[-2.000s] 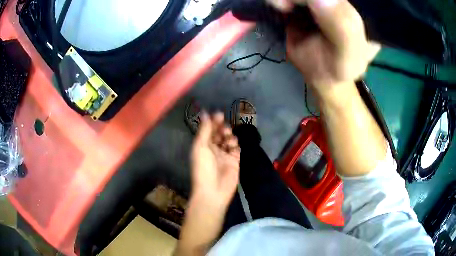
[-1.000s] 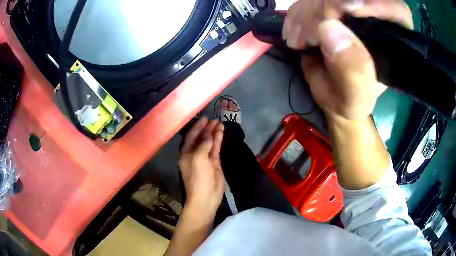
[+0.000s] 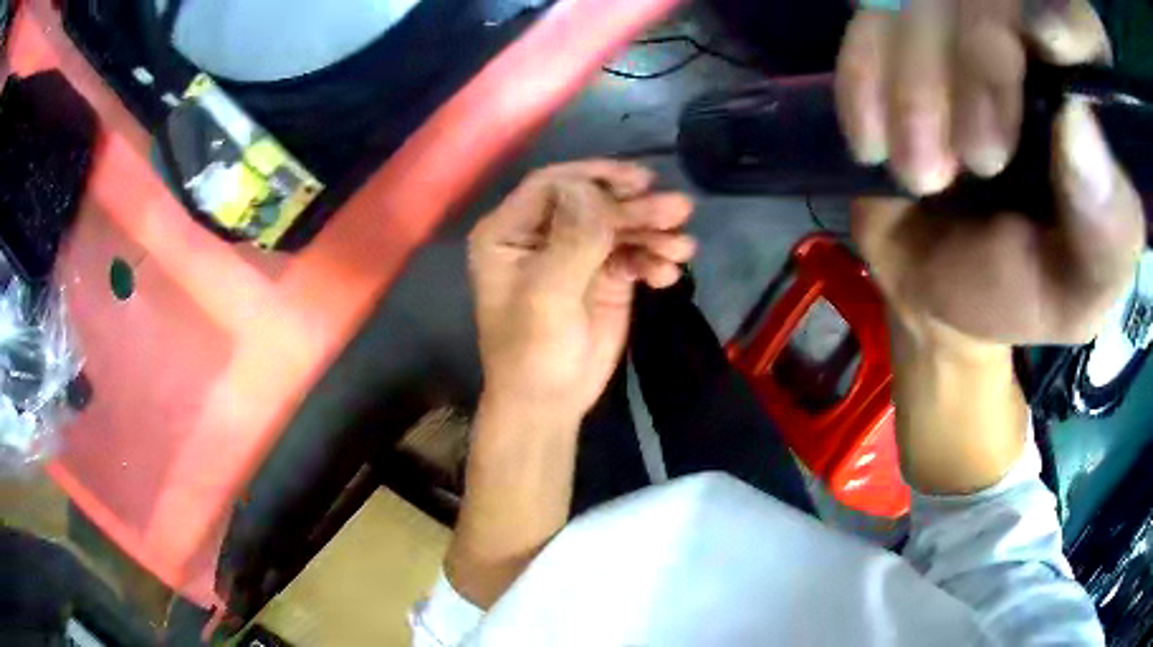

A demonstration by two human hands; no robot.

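Observation:
My right hand (image 3: 986, 190) grips a thick black electric screwdriver (image 3: 771, 137) held level, its thin bit pointing left. My left hand (image 3: 569, 272) is raised by the bit with curled fingers; whether something tiny is pinched in them cannot be told. The black appliance housing (image 3: 379, 95) with a pale disc (image 3: 297, 32) lies at the upper left, cut off by the top edge. The power supply board (image 3: 259, 177), with yellow parts, is at its near corner. Neither hand touches the housing.
The housing rests on a salmon-red table (image 3: 190, 367) with a crinkled clear bag (image 3: 32, 367) at its left. A red stool (image 3: 841, 379) stands on the floor. A brown box (image 3: 367, 569) is below. Coiled cable (image 3: 1100, 379) lies on the green bench at right.
My right hand and the screwdriver have moved right and down, off the housing's edge. My left hand has risen toward the bit, its fingers more curled. The housing sits higher in view.

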